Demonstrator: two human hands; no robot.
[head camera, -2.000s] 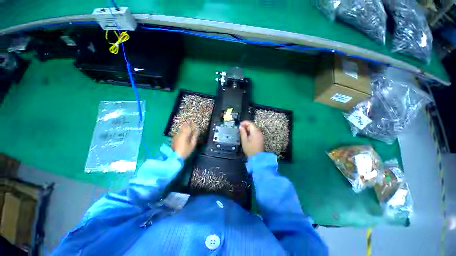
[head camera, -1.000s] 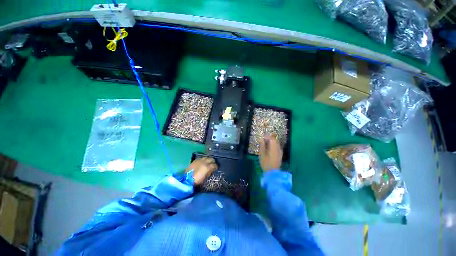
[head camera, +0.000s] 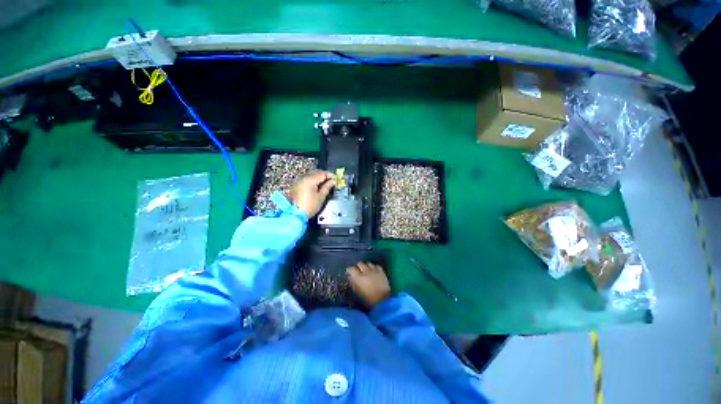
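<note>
The black assembly fixture (head camera: 345, 150) stands upright in the centre, with a silver-grey nest plate (head camera: 340, 211) on its near half and a small yellow piece (head camera: 340, 178) beyond the plate. My left hand (head camera: 311, 193) is at the fixture's left side, fingertips at the yellow piece; any part in them is too small to see. My right hand (head camera: 368, 282) is over the right part of the black front tray (head camera: 324, 298), fingers bent down; its fingertips' contents are hidden. Heaped small metal parts fill the left tray (head camera: 278, 175) and the right tray (head camera: 410, 200).
A thin dark stick (head camera: 433, 279) lies right of the front tray. A labelled clear bag (head camera: 168, 233) lies left. Bags of orange-brown parts (head camera: 553, 233), a cardboard box (head camera: 520, 109) and a crumpled grey bag (head camera: 593, 142) are at the right. A blue cord (head camera: 201, 126) hangs left.
My left hand has moved from the front tray up to the yellow piece. My right hand has moved from the right tray to the front tray. The view has shifted slightly.
</note>
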